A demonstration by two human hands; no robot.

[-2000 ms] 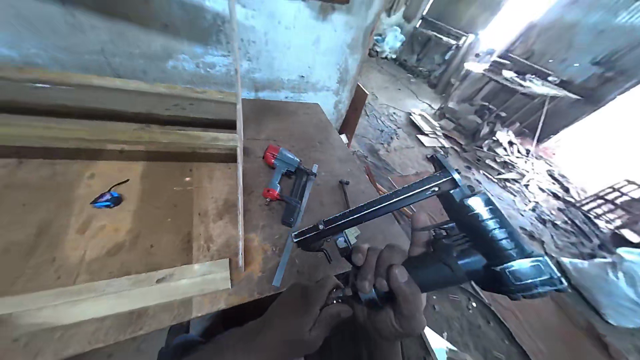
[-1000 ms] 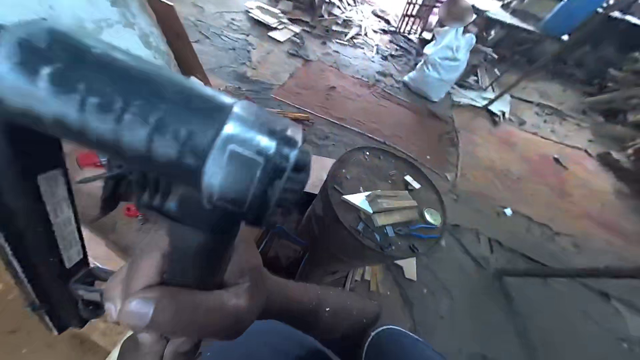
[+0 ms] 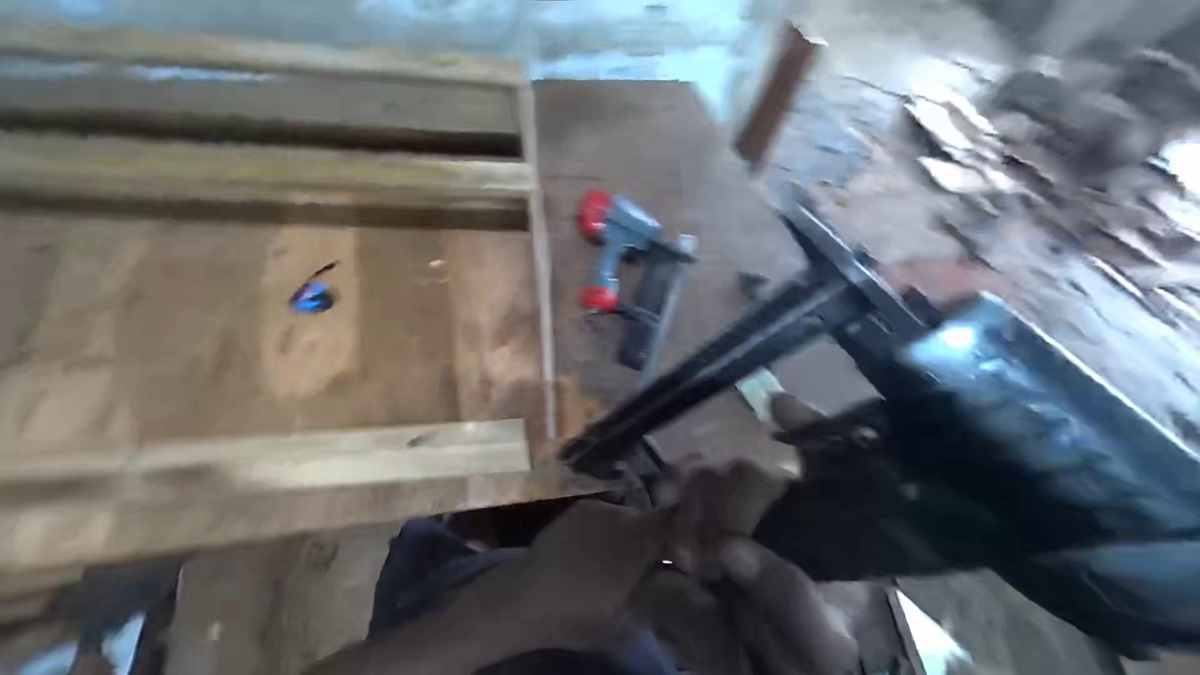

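Observation:
A black pneumatic nail gun [image 3: 975,422] fills the lower right, blurred, its long magazine slanting down to the left. My left hand [image 3: 656,525] is at the magazine's lower end, its fingers near the handle; blur hides exactly what they hold. Below and beside it, my right hand [image 3: 778,600] is closed around the nail gun's handle end. A red and grey pneumatic nailer [image 3: 623,253] lies on the wooden workbench [image 3: 619,122], beside a thin metal strip [image 3: 671,300]. Further left, a small blue object [image 3: 312,297] with a dark thin end rests on the board.
A wooden frame with long battens [image 3: 375,173] lies on the bench at left. A loose pale wood strip [image 3: 403,455] lies along the front edge. A reddish-brown board [image 3: 776,94] stands beyond the bench, and scrap wood [image 3: 1116,262] litters the floor at right.
The view swung right to a drum with wood pieces and has come back to the bench. The nail gun, upright and close a second ago, again slants across the right side in my hands.

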